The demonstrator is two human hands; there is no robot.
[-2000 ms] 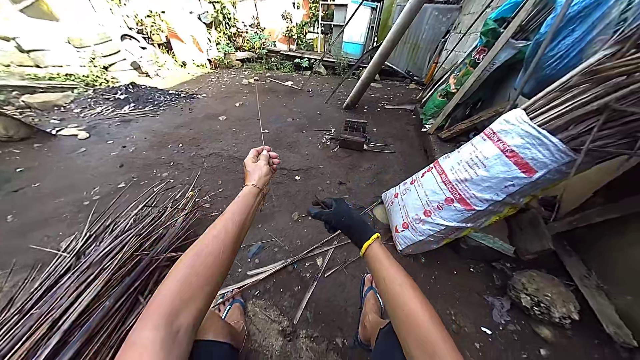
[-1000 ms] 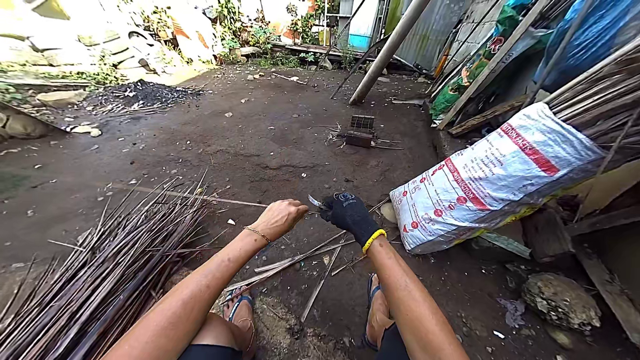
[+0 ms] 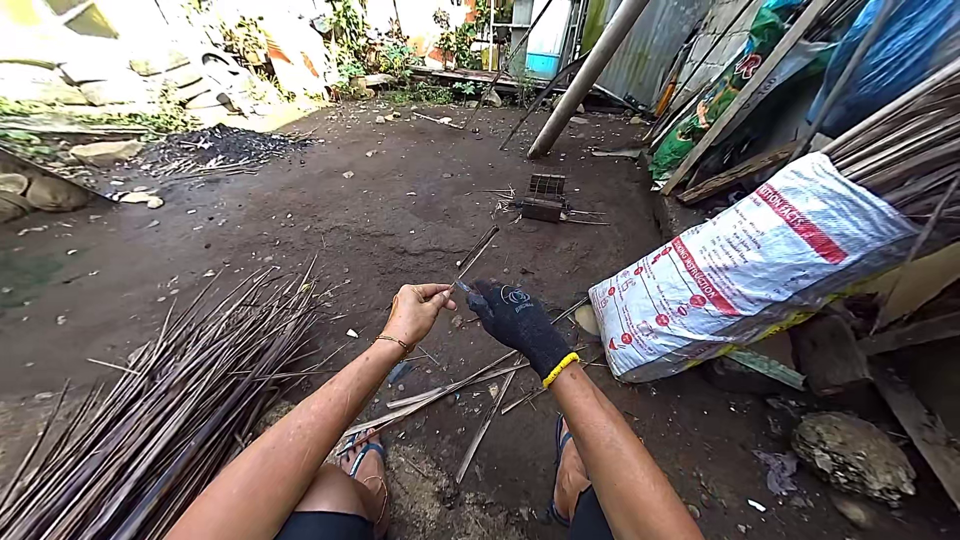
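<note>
My bare left hand (image 3: 417, 311) pinches a thin dry palm leaf strip (image 3: 477, 251) between thumb and fingers; the strip points up and away. Close at its right, my right hand (image 3: 517, 319), in a black knit glove with a yellow cuff, is closed around a small knife (image 3: 463, 286). The short blade shows at the fingertips, close to the strip; whether they touch cannot be told. A large pile of dry palm leaf ribs (image 3: 172, 397) lies on the ground left of my forearm. Several loose strips (image 3: 457, 384) lie between my feet.
A white printed sack (image 3: 720, 285) leans at the right, with long dry stalks (image 3: 900, 142) behind it. A stone (image 3: 853, 456) lies near my right foot. Ahead are a small rack-like object (image 3: 544, 199) on the dirt, a slanted pole (image 3: 589, 79) and a dark ash heap (image 3: 217, 146).
Two seconds ago my hands were farther apart, the left raised with a long upright strip. They came together; the strip then stretched left over the pile and now points forward.
</note>
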